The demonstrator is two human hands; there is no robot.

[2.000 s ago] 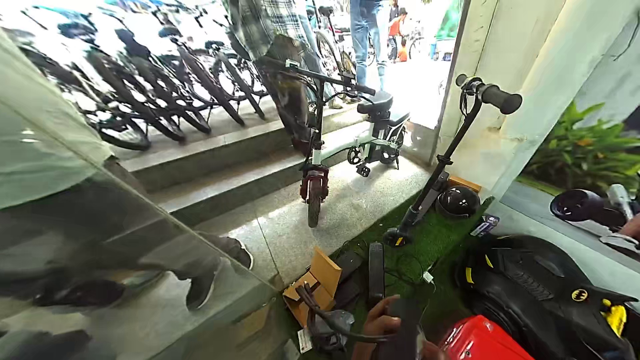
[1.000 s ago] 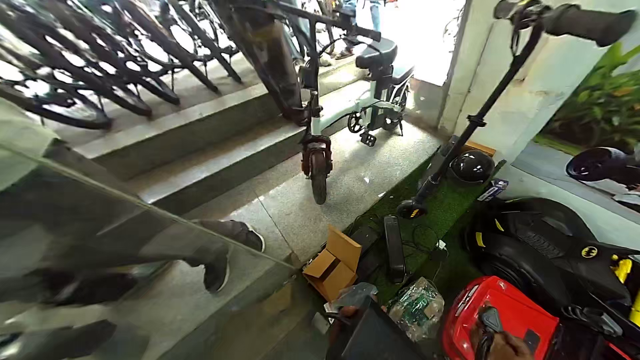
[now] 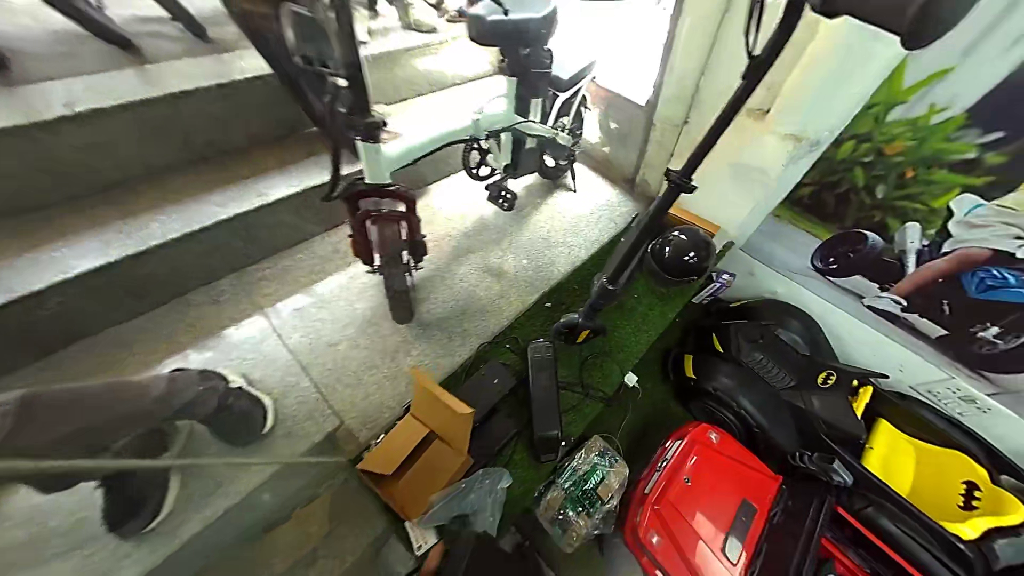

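Observation:
At the bottom edge, a small part of my left hand (image 3: 433, 558) shows beside a dark object (image 3: 480, 554); most of both is cut off, so its grip is unclear. My right hand is out of sight. An open cardboard box (image 3: 432, 480) and a clear plastic bag (image 3: 472, 500) lie just above the left hand. To their right is a clear-wrapped bundle with green parts (image 3: 584, 490). A long black battery-like pack (image 3: 544, 400) rests on the artificial grass. A small dark item (image 3: 822, 466) sits at the red toy car (image 3: 704, 504).
A pale green folding bike (image 3: 432, 144) stands on the stone landing by steps (image 3: 160, 200). An upright scooter (image 3: 664, 200), black helmet (image 3: 682, 254) and black-and-yellow ride-on toy (image 3: 768, 360) are right. A person's shoes (image 3: 232, 412) are left; another person's arm (image 3: 944, 268) shows far right.
My right hand, over the red toy car a second ago, has left the view. The dark item near that hand now shows without it. The view has moved closer to the floor items.

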